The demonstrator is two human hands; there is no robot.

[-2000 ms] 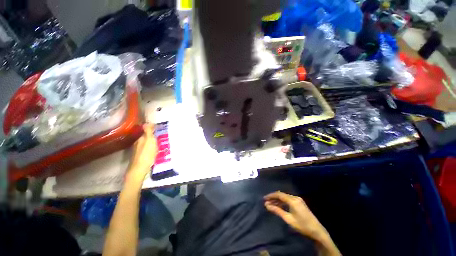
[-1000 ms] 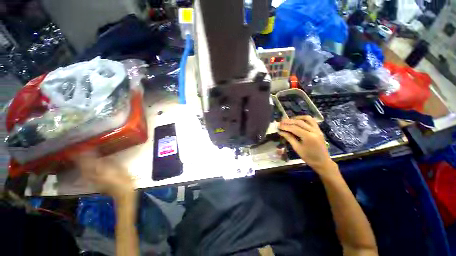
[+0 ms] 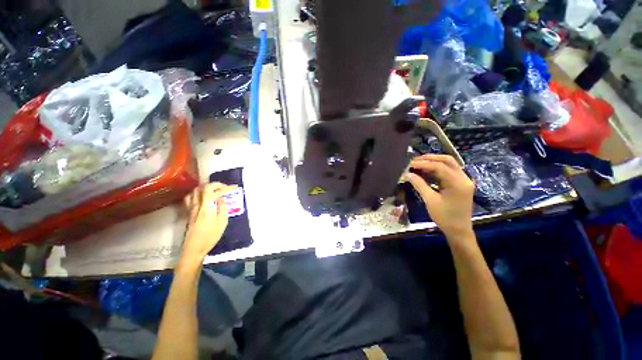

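My left hand [image 3: 209, 214] lies over the left side of the dark smartphone [image 3: 236, 228], fingers at its lit pink and white screen. My right hand [image 3: 445, 190] is at the front of the button tray [image 3: 450, 146], thumb and fingertips close together near the machine head; whether they pinch something cannot be told. The button-sewing machine [image 3: 355, 158] stands between the hands, its dark front plate over the brightly lit work plate [image 3: 340, 245]. Dark cloth [image 3: 331, 302] lies in my lap below the table edge. The hand hides part of the tray.
An orange-red basket [image 3: 151, 186] with plastic bags stands on the table at left. A blue cable [image 3: 257, 91] runs beside the machine. The control panel [image 3: 412, 74] is partly hidden behind the machine. Clear plastic [image 3: 503, 169] lies right of the tray. A blue crate [image 3: 598, 295] is at lower right.
My left hand has moved from beside the basket onto the phone. My right hand went from above the lap to the tray, then slightly toward the machine. The view has shifted a little.
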